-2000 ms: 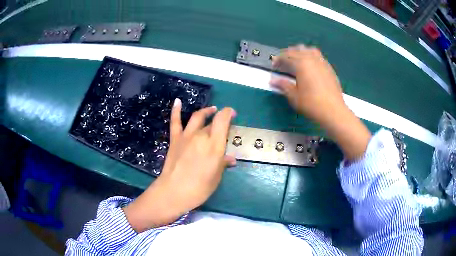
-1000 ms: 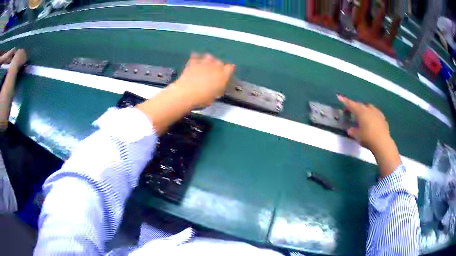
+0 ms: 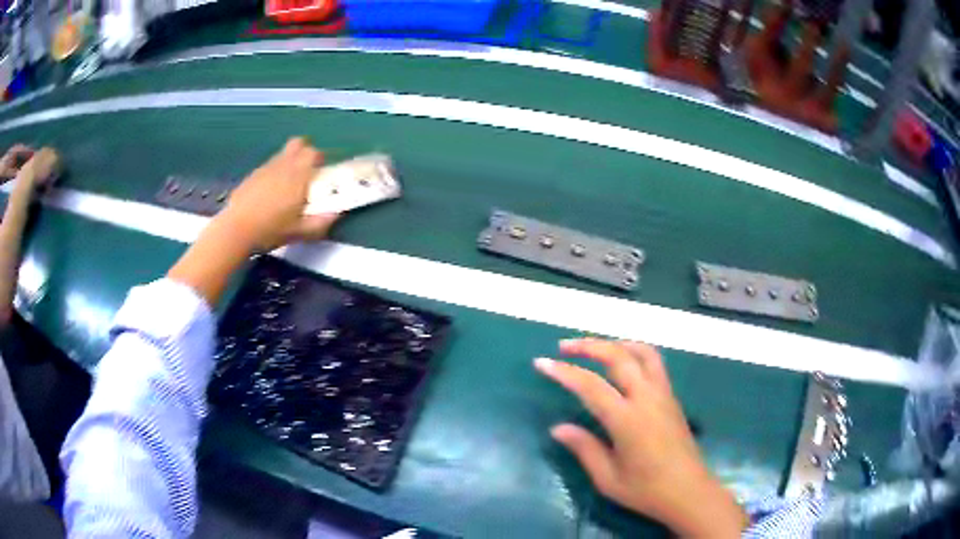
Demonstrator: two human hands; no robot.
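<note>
My left hand [image 3: 276, 200] grips the left end of a fixture plate [image 3: 356, 183], held tilted over the green conveyor; its fingers hide that end. My right hand [image 3: 632, 426] is open and empty above the bench, fingers apart and pointing left. The black parts tray [image 3: 326, 363], full of glinting small dark parts, lies on the bench below my left forearm. Two more fixture plates lie on the conveyor, one in the middle [image 3: 561, 250] and one further right [image 3: 756, 293], each with a row of filled seats.
Another plate [image 3: 195, 193] lies on the conveyor at the left, partly behind my hand. At the right a plate [image 3: 808, 437] lies beside small silver parts [image 3: 839, 426] and a clear plastic bag [image 3: 932, 395]. Another person's hands [image 3: 32, 168] show at the far left. Blue bins and a red-brown rack stand behind.
My left hand has moved left and now holds a plate raised. My right hand has moved from the right-hand plate back over the bench. The near plate seen earlier by the tray is gone from there.
</note>
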